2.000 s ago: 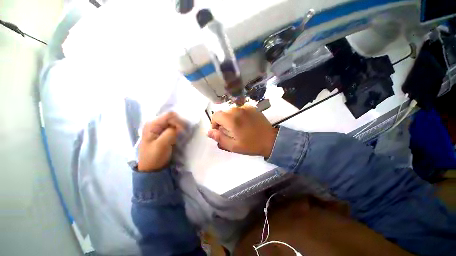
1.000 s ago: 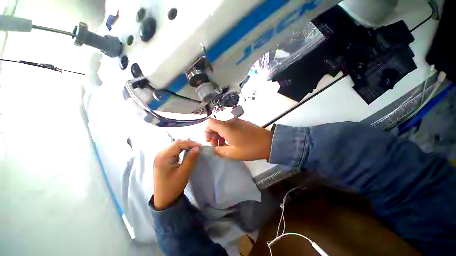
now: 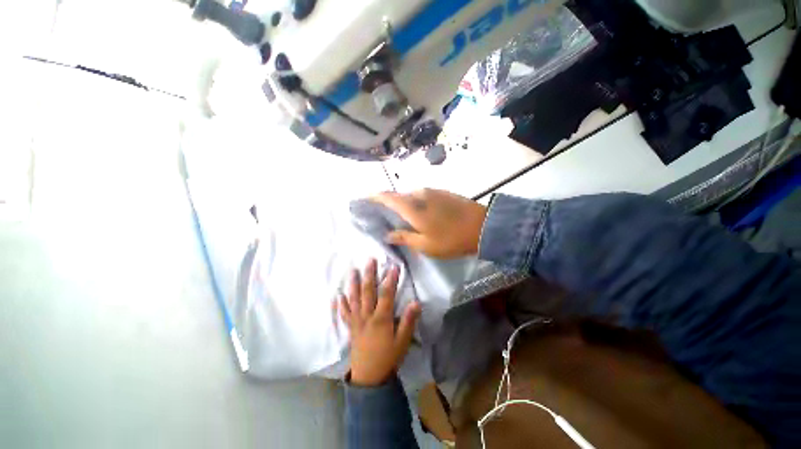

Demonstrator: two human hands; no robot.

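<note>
The pale grey-blue garment piece (image 3: pixel 299 289) lies over the left part of the table and its front edge, nearly white under the lamp. My left hand (image 3: pixel 374 317) lies on it with fingers spread. My right hand (image 3: pixel 436 223) is at a darker grey fold of the cloth (image 3: pixel 373 219), fingertips on or around it; whether it pinches the cloth is unclear. The white sewing machine head (image 3: pixel 351 53) is beyond my hands. The presser foot area (image 3: pixel 411 145) is partly lost in glare, and no cloth is clearly seen under it.
Black fabric pieces (image 3: pixel 694 96) and a crinkled clear plastic bag (image 3: pixel 544 53) lie under the machine arm. A ruler-like strip (image 3: pixel 716 175) runs along the front table edge. A blue bin (image 3: pixel 764 197) is at the right. A white earphone cord (image 3: pixel 505 377) hangs over the brown apron.
Both hands have come away from the needle area. My left hand has moved down and right and its fingers have spread over the cloth. The edge held between both hands is no longer seen there.
</note>
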